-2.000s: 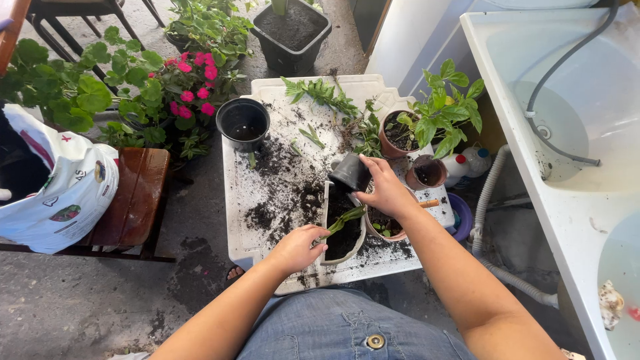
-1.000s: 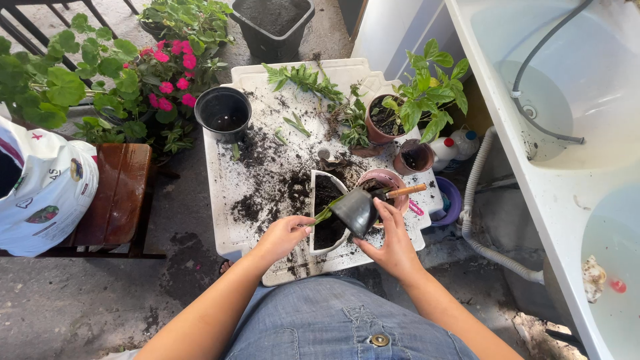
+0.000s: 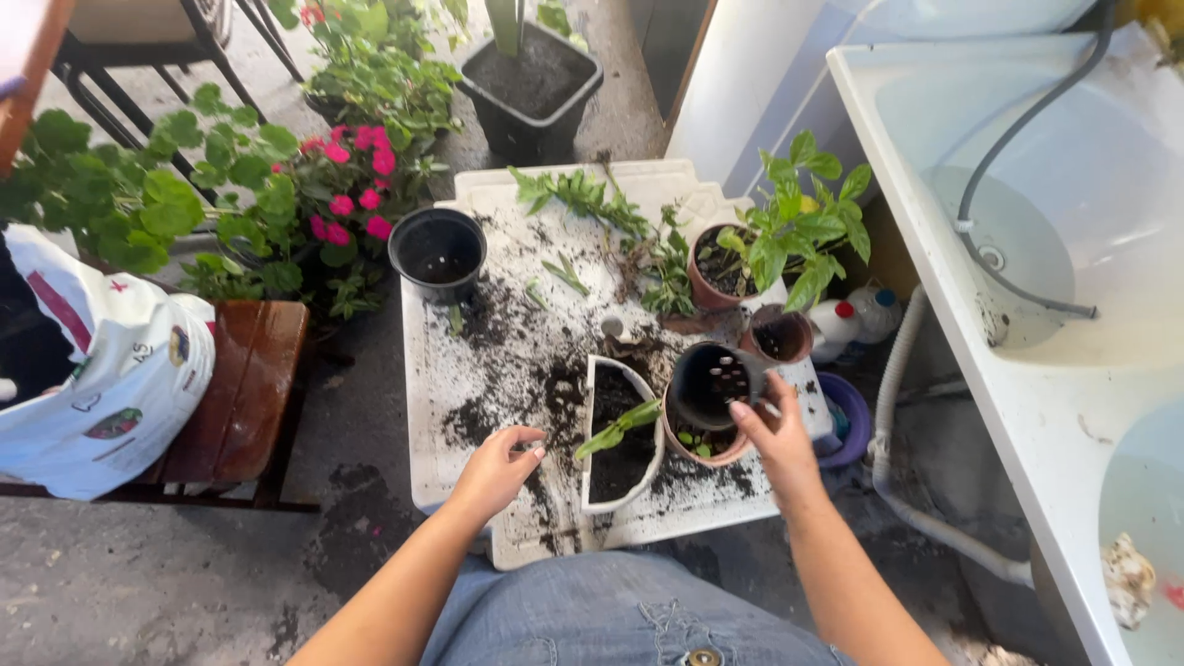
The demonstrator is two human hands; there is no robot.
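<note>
My right hand [image 3: 782,430] grips the rim of a small black plastic plant pot [image 3: 708,387], tilted so that its inside and drainage holes show, above a round terracotta-coloured pot [image 3: 731,453] with small seedlings. Fingers bent and holding nothing, my left hand [image 3: 504,467] is over the white plastic table [image 3: 444,370], left of a white half-round planter [image 3: 624,504] of dark soil. A green leafy cutting [image 3: 620,430] lies across this planter. Dark soil [image 3: 476,421] is scattered over the tabletop. An empty black pot [image 3: 438,254] stands at the back left of the table.
Pulled plants [image 3: 592,202] lie at the table's back. A potted leafy plant [image 3: 717,287] and a small brown pot [image 3: 779,335] stand at its right. Beyond are a purple basin [image 3: 856,425] and a white sink [image 3: 911,250]. At left, a white soil bag [image 3: 139,388] sits on a wooden bench [image 3: 254,370].
My left hand has let go of the green cutting, which now lies across the half-round planter. The black pot in my right hand has moved right and tipped, its opening now facing me.
</note>
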